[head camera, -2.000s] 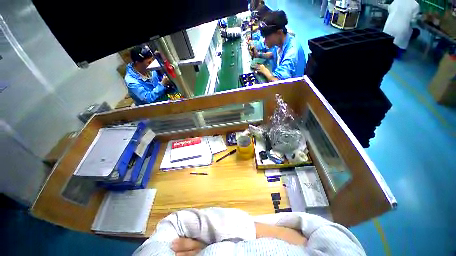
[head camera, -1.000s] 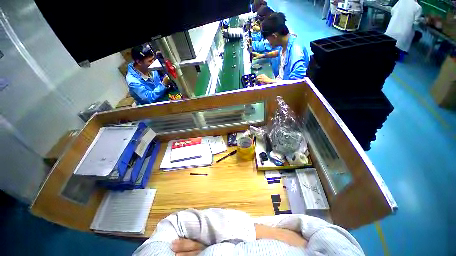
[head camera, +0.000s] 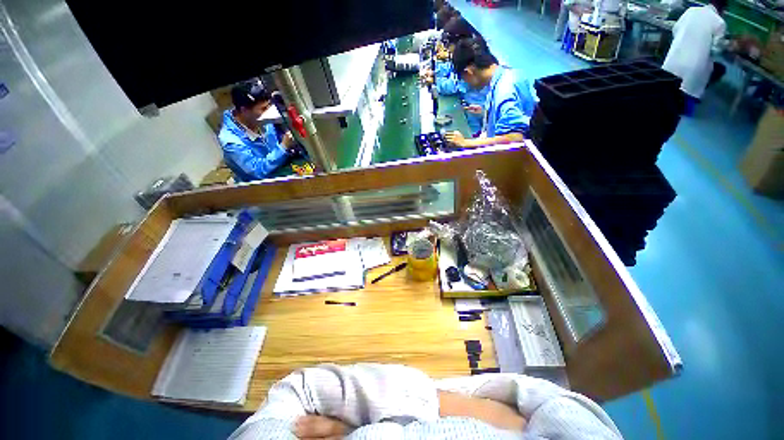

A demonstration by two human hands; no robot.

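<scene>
My arms are folded in pale striped sleeves at the bottom edge. My left hand point(head camera: 320, 427) shows only as partly cut-off fingers under the right sleeve at lower left. The bare wrist and part of the back of my right hand point(head camera: 481, 411) show at bottom centre, the fingers hidden by the other sleeve. No held object is visible. The wooden desk point(head camera: 344, 339) lies in front, with a red-and-white notebook point(head camera: 320, 249), pens point(head camera: 388, 272), a yellow round holder or roll point(head camera: 421, 261), and a shallow box point(head camera: 488, 292) with crumpled clear plastic point(head camera: 494, 232).
Blue file holders point(head camera: 249, 284) and printed sheets point(head camera: 211, 365) are at left. Small black pieces point(head camera: 473, 353) and a white box point(head camera: 537, 331) are at right. Raised panels point(head camera: 387, 176) edge the desk. Black trays point(head camera: 602, 120) stand beyond. Blue-clad workers point(head camera: 507, 99) sit along a green bench point(head camera: 400, 112).
The nearest worker on the right of the bench has shifted slightly, with an arm now lying along the desk panel's top. My folded arms have barely moved.
</scene>
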